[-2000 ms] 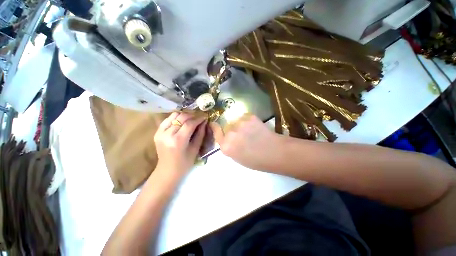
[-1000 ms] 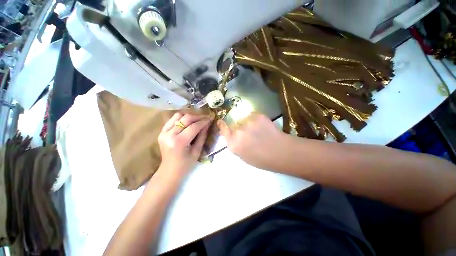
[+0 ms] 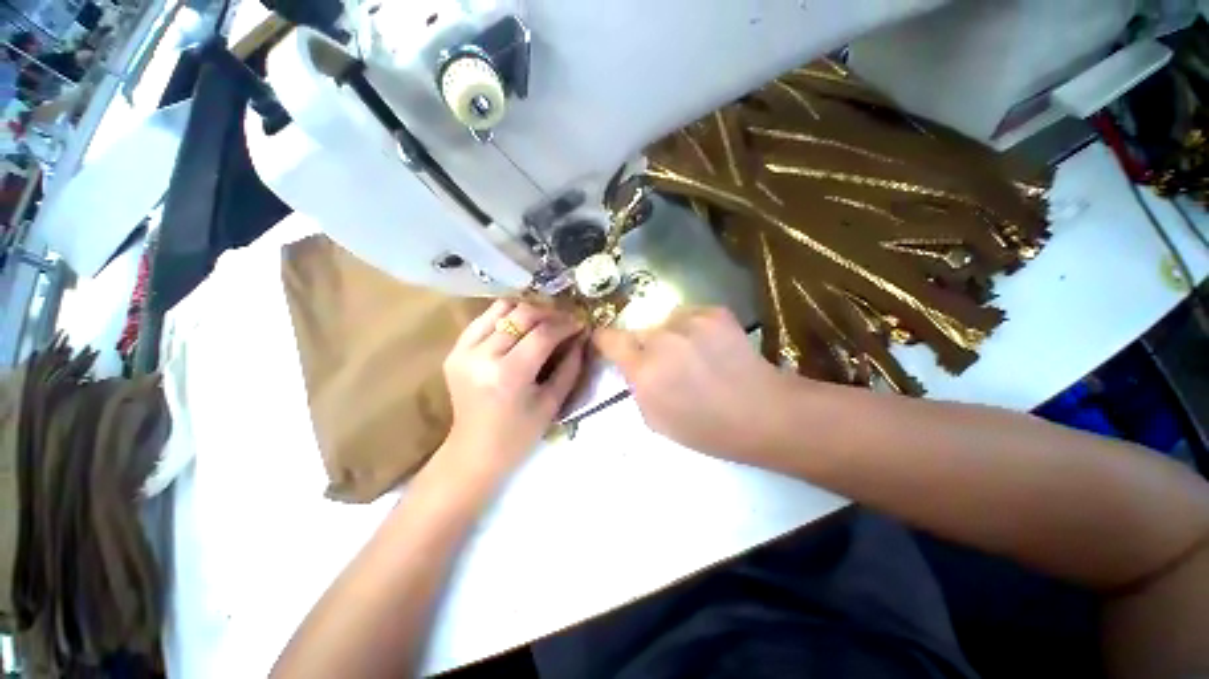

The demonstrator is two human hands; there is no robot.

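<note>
A tan-brown fabric panel (image 3: pixel 378 378) lies on the white table, its right end under the sewing machine head (image 3: pixel 385 186). My left hand (image 3: pixel 515 378) rests on the panel's right end, fingers bent and pinching the cloth near the presser foot; a gold ring is on one finger. My right hand (image 3: pixel 696 382) is just right of it, its fingertips at the cloth edge by a pale round part (image 3: pixel 597 275). A gold-toothed zipper runs down to this spot. The needle point and what the right fingertips hold are hidden by glare and the fingers.
A fan of brown zippers (image 3: pixel 862 226) lies right of the needle, under the machine arm. A folded dark brown stack (image 3: pixel 86 511) hangs at the far left. A tangled gold-brown heap (image 3: pixel 1184 153) is at the far right. Blue plastic (image 3: pixel 1127 411) shows below the table edge (image 3: pixel 743 557).
The whole view has shifted, so machine and hands appear farther right. Both hands stay at the presser foot on the panel; their grip looks much the same.
</note>
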